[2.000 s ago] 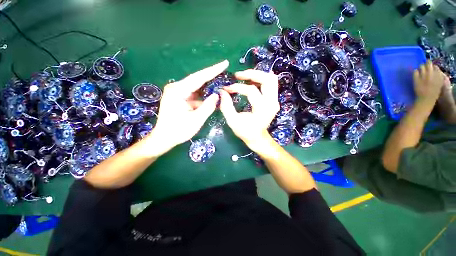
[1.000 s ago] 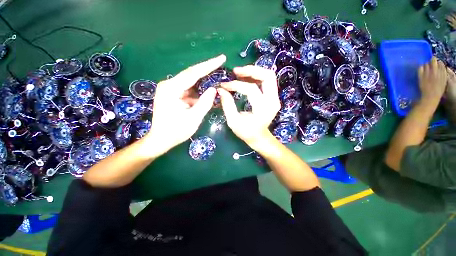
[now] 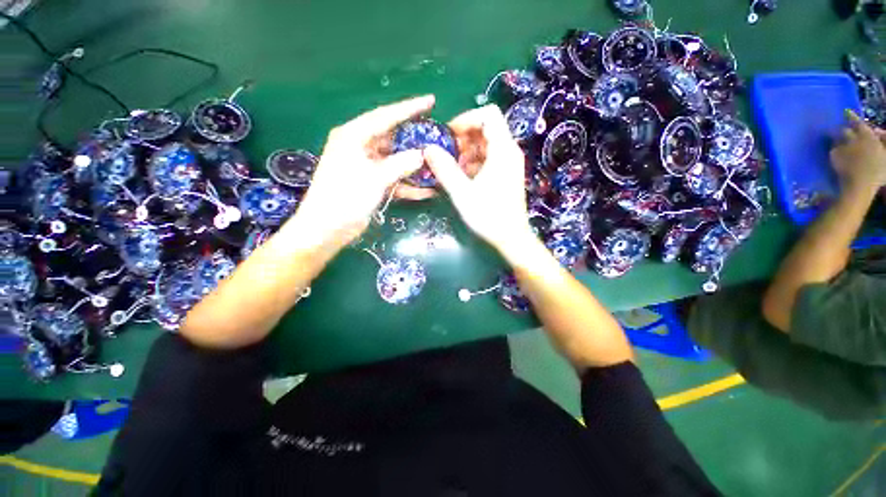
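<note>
A round wired unit [image 3: 424, 142] with a blue patterned face is held between my hands above the green bench. My left hand [image 3: 355, 170] grips its left side, with the thumb on the face. My right hand [image 3: 486, 180] holds its right side, its thumb also on the face near the left thumb. Whether a small ring is under the thumbs cannot be told. A single unit [image 3: 401, 280] lies face up on the bench below my hands. Small shiny rings [image 3: 427, 225] lie near it, beside a bright reflection.
Heaps of units lie to the left [image 3: 126, 214] and right [image 3: 636, 146]. A black cable [image 3: 146, 53] lies at the upper left. At the far right, another person's hand [image 3: 860, 155] is at a blue tray [image 3: 801, 146].
My hands have closed around the unit, and its blue face now shows more fully with both thumbs on it. Units at the top right and the tray appear shifted in view.
</note>
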